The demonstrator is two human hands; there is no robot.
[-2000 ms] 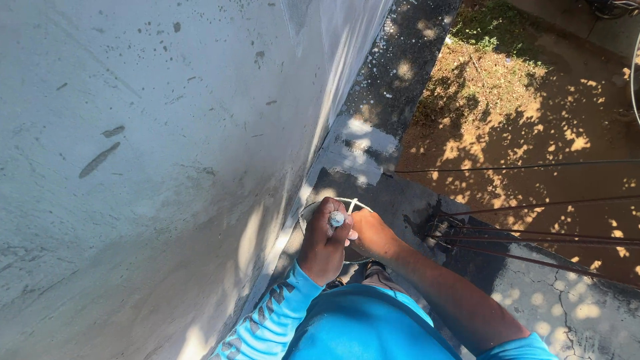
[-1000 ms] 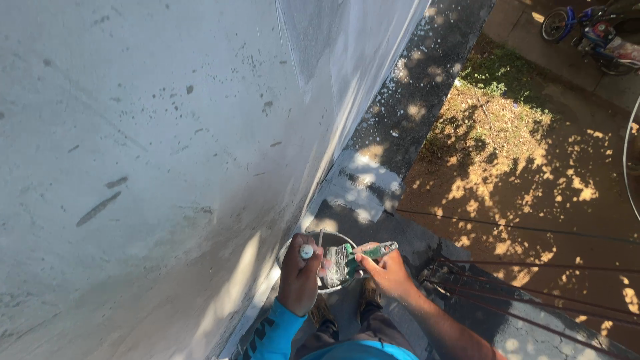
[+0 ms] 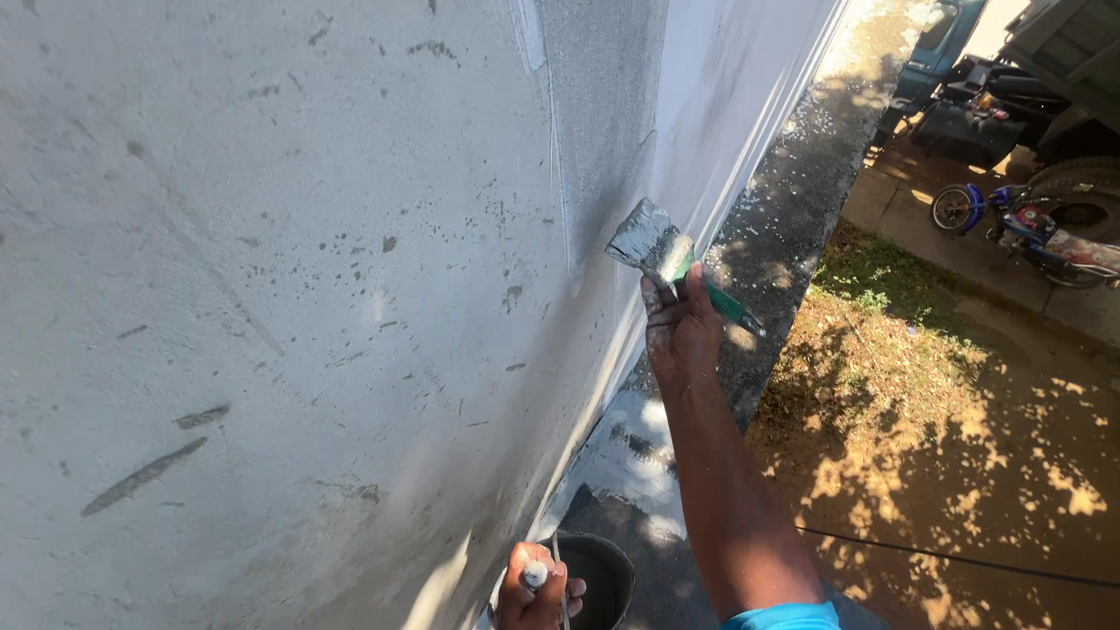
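My right hand (image 3: 684,328) is raised beside the wall and grips a green-handled paintbrush (image 3: 674,254). The wide bristles, coated in grey-white paint, point up and left toward the painted wall (image 3: 350,262); whether they touch it I cannot tell. Low in the view, my left hand (image 3: 535,591) is closed round the wire handle of a dark bucket (image 3: 602,577) and round a rod-like thing with a pale rounded end (image 3: 535,574). The rest of that thing is hidden. The bucket hangs or stands just right of the hand, its inside dark.
A narrow concrete ledge (image 3: 770,219) splashed with white paint runs along the wall's foot. Past its edge the ground (image 3: 945,455) lies far below, with a motorcycle (image 3: 1032,227) and a truck (image 3: 1050,87). A dark cable (image 3: 954,557) crosses at lower right.
My right hand has lifted the brush from the bucket up and forward to beside the wall. My left hand still holds the bucket's handle. The view has shifted, showing more of the motorcycle and a truck.
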